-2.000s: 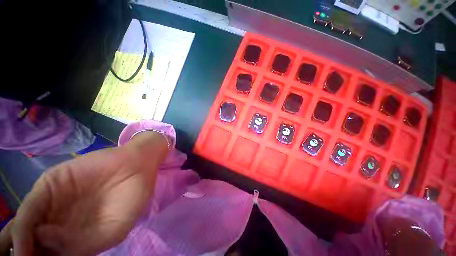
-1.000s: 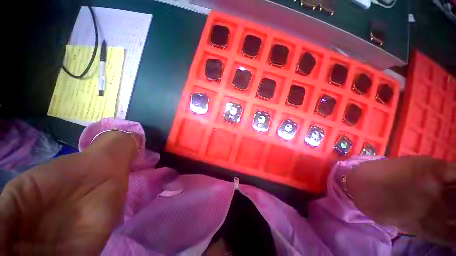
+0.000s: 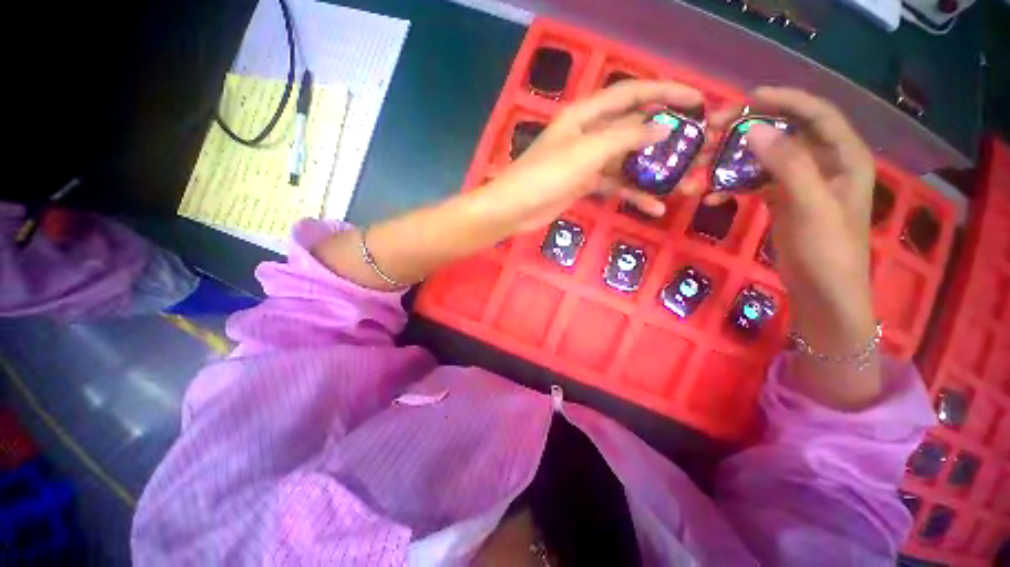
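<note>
My left hand (image 3: 598,138) holds a smartwatch (image 3: 665,152) with a lit purple-blue screen, thumb near its upper part. My right hand (image 3: 825,177) holds a second smartwatch (image 3: 748,150) with a similar lit screen, thumb over its face. Both watches are side by side above the red tray (image 3: 532,354). In the tray, a row of watches with lit white-green faces (image 3: 626,267) shows below my hands. Dark-screened watches (image 3: 550,71) sit in the upper rows, partly hidden by my hands. The front row of pockets is empty.
White and yellow record sheets (image 3: 260,166) with a pen (image 3: 299,133) and a black cable (image 3: 290,66) lie to the left. A long ledge (image 3: 775,66) runs behind the tray. A second red tray (image 3: 980,332) with some watches is at the right. A pink sleeve (image 3: 94,266) shows far left.
Both hands have moved from the near edge to above the tray and now each holds a watch with a lit screen. The leftmost pocket of the lit row now looks empty.
</note>
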